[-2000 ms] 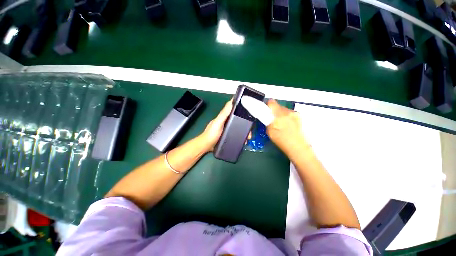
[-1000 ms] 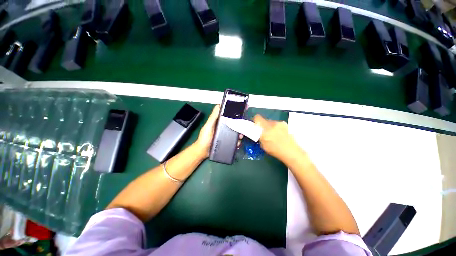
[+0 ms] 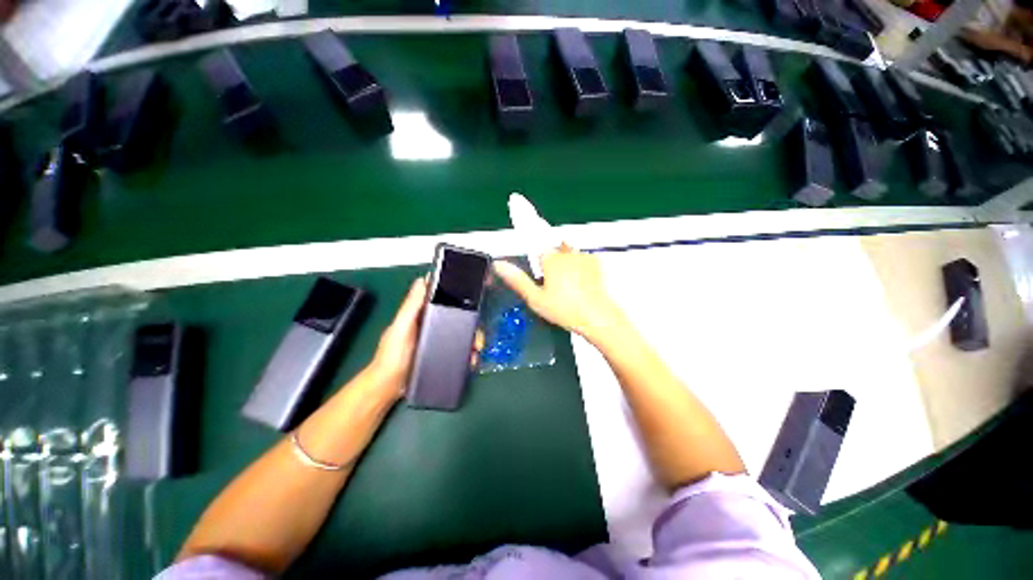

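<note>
My left hand (image 3: 406, 340) holds a grey power bank (image 3: 443, 351) upright from its left side, with the glossy black panel (image 3: 461, 278) at the far end facing up. My right hand (image 3: 572, 292) is just right of the unit, not touching it, and holds a white pointed wiping cloth (image 3: 530, 222) that sticks up over the pale rail. Small blue parts (image 3: 508, 335) in a clear bag (image 3: 532, 349) lie right of the unit, below my right hand.
Two more units (image 3: 304, 354) lie left of my left hand, beside a clear ribbed tray (image 3: 57, 431). A white sheet (image 3: 725, 329) on the right bears one unit (image 3: 807, 451). Beyond the pale rail (image 3: 227, 263), a green conveyor (image 3: 306, 181) carries several units.
The view has turned to the right. My right hand and the white cloth have lifted off the held unit and moved away beyond its far right side. My left hand still holds the unit.
</note>
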